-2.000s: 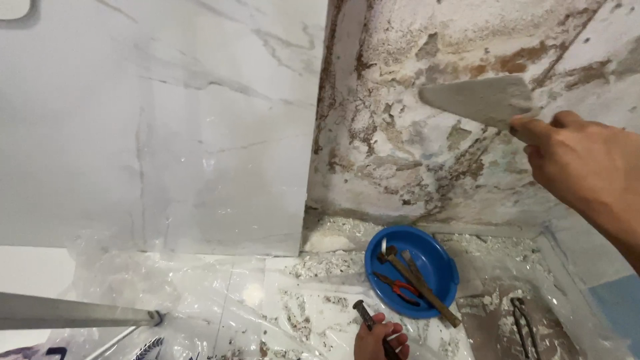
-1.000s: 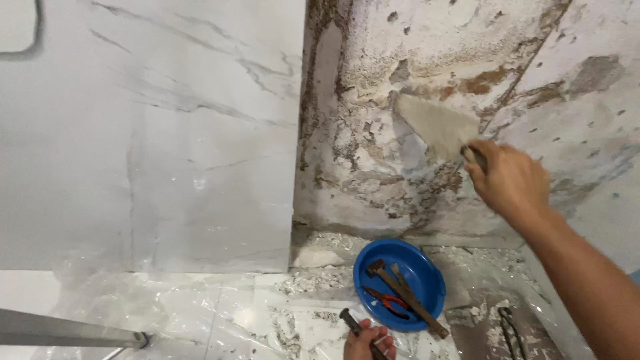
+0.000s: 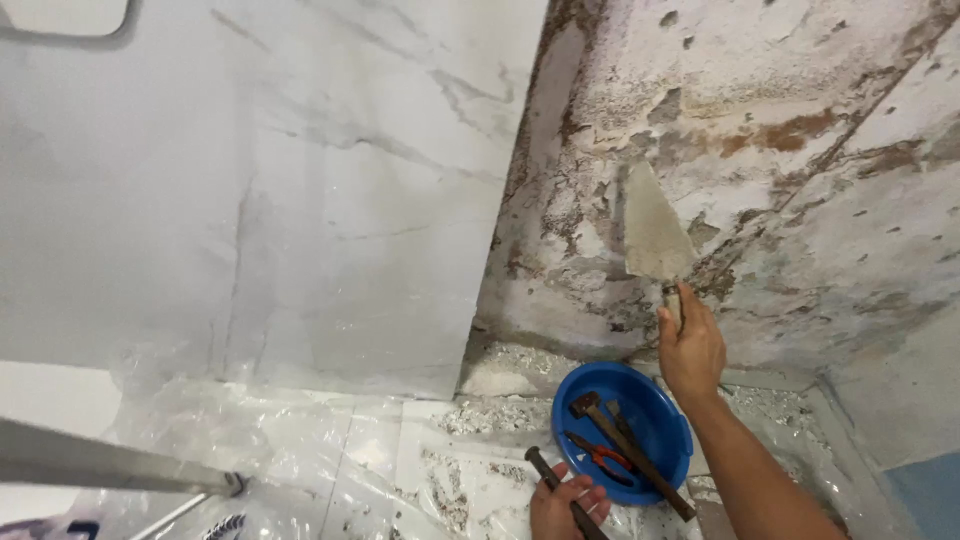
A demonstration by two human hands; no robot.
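My right hand (image 3: 691, 349) grips the handle of a pointed masonry trowel (image 3: 656, 229), its blade tip upward in front of the peeling, stained wall (image 3: 757, 97). Low in the view, my left hand (image 3: 566, 506) holds a dark metal chisel or punch (image 3: 546, 469) by its shaft, the flared end pointing up and left. Just right of that hand stands a blue plastic basin (image 3: 559, 420). In it lie a hammer (image 3: 637, 454) with a wooden handle over the rim, red-handled pliers (image 3: 604, 454) and another tool that is partly hidden.
A marbled white panel (image 3: 360, 210) covers the wall on the left. Clear plastic sheeting (image 3: 292, 442) and plaster debris (image 3: 487, 416) lie on the floor. A grey metal bar (image 3: 120, 461) reaches in from the lower left.
My right hand has moved down and left, and the trowel blade has turned from pointing left to pointing up. My left hand keeps its hold on the metal tool.
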